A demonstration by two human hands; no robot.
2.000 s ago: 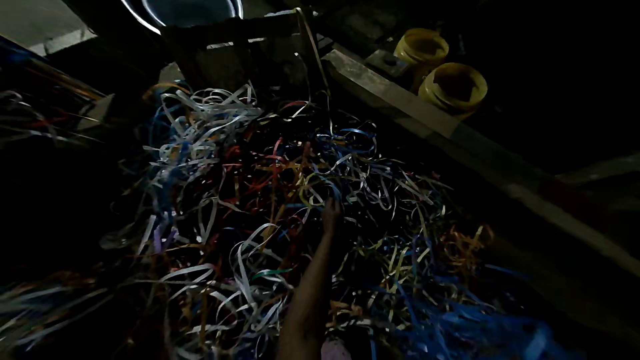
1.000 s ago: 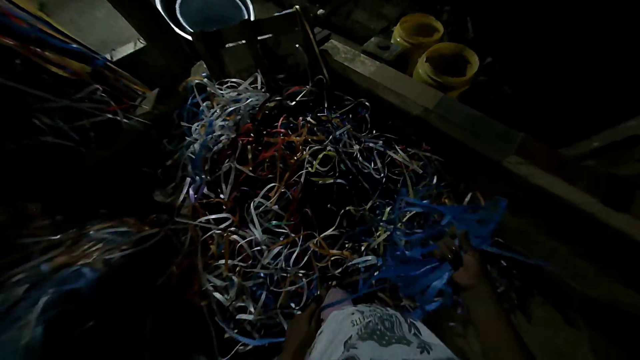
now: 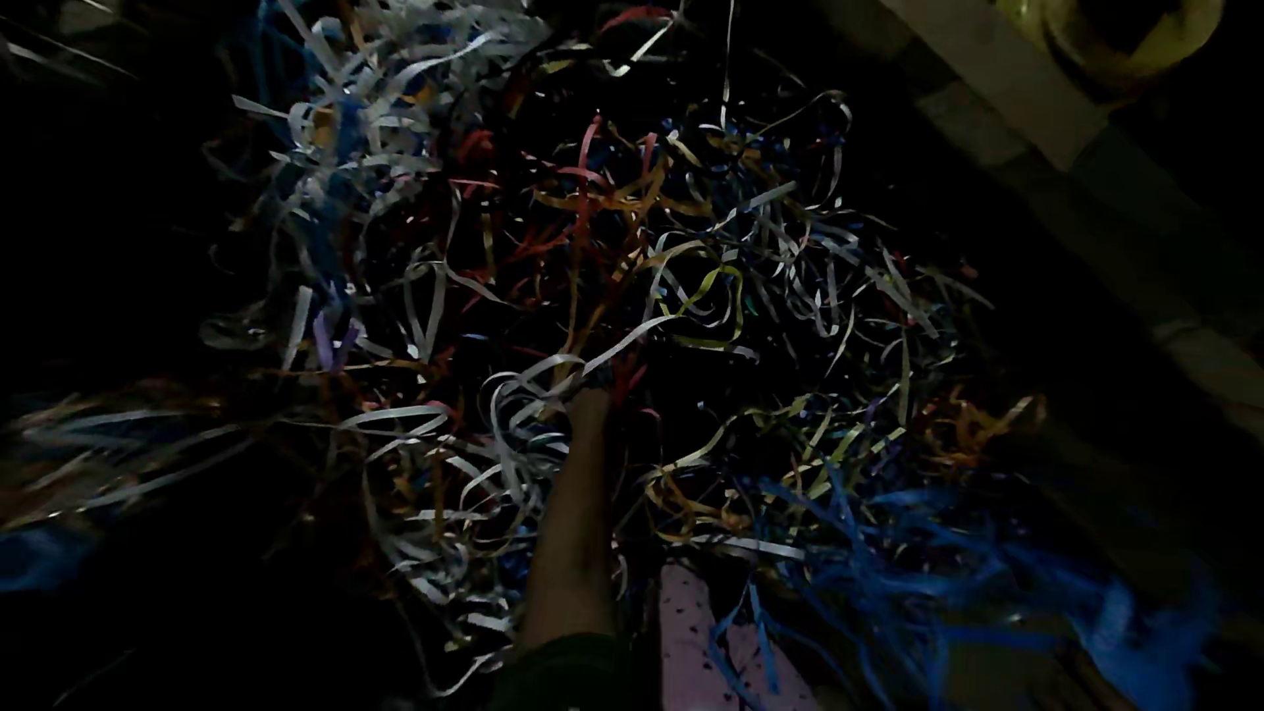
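A loose heap of plastic strapping strips, white, red, yellow and orange, fills the middle. My left arm reaches up into it from the bottom centre; my left hand is at the white and red strips, its fingers hidden among them and in shadow. A bunch of blue strips lies spread at the lower right. Only dimly does my right hand show beside the blue bunch at the bottom right edge; whether it grips them cannot be made out.
A long beam or ledge runs diagonally along the right side. Behind it stands a yellow bucket. More strips lie at the left. Patterned light cloth shows at the bottom centre. Much of the surroundings is very dark.
My left hand has moved forward into the heap from the bottom edge. My right hand, earlier among the blue strips, is now lower and farther right. The view has come closer to the heap.
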